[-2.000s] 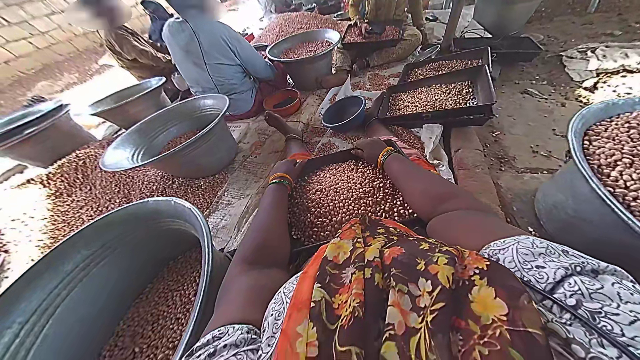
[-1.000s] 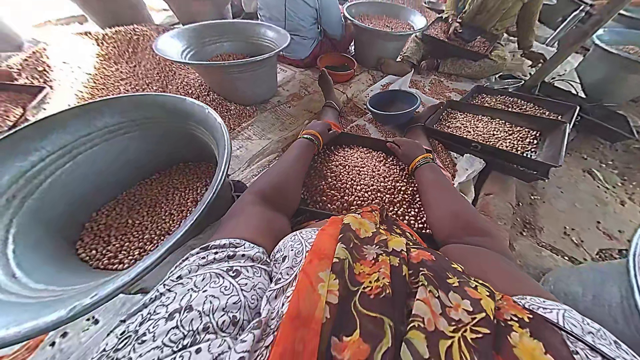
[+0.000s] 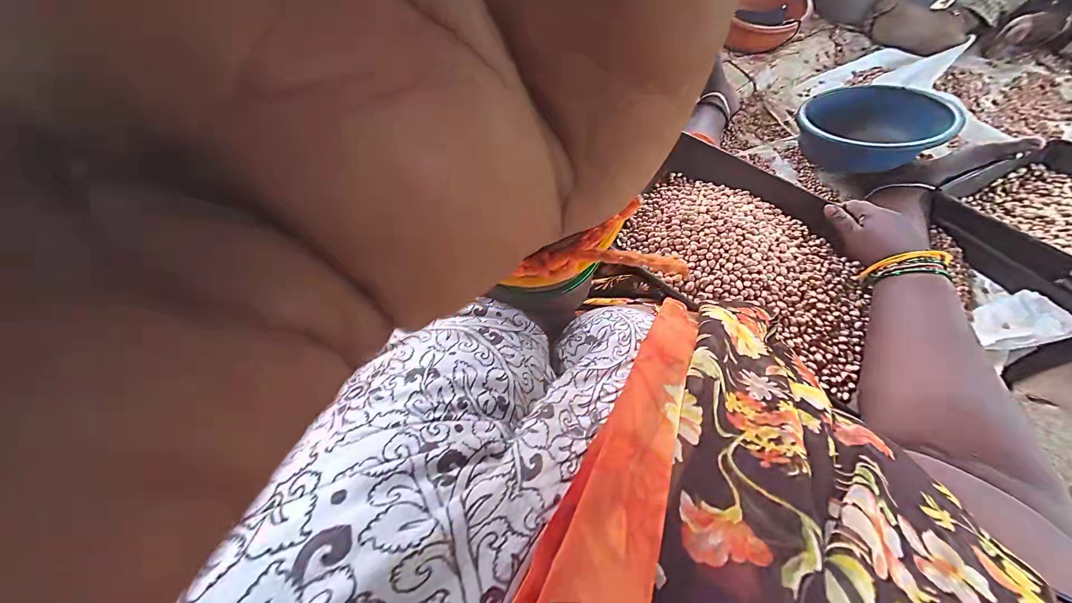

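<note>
My left hand (image 3: 402, 159) is raised very close to the camera, palm side showing, and covers most of the left half of the view; its fingertips are not visible. An orange band and green bangles show at its wrist. My right hand (image 3: 879, 226), with yellow and green bangles above it, holds the far rim of a dark shallow tray (image 3: 758, 177). A heap of small reddish-brown kernels (image 3: 729, 243), like shelled peanuts, fills that tray. The tray lies between my legs, its near edge partly hidden by my floral cloth (image 3: 770, 452).
Beyond the tray stands a blue bowl (image 3: 879, 152). A second dark tray (image 3: 1005, 251) of kernels is at the right, near a crumpled white sheet (image 3: 1017, 320). My feet extend past the tray. An orange bowl (image 3: 764, 35) and part of another person (image 3: 917, 27) are farther off.
My left hand has let go of the tray and come up close to the camera. My right hand remains at the tray's rim. The view has turned downward.
</note>
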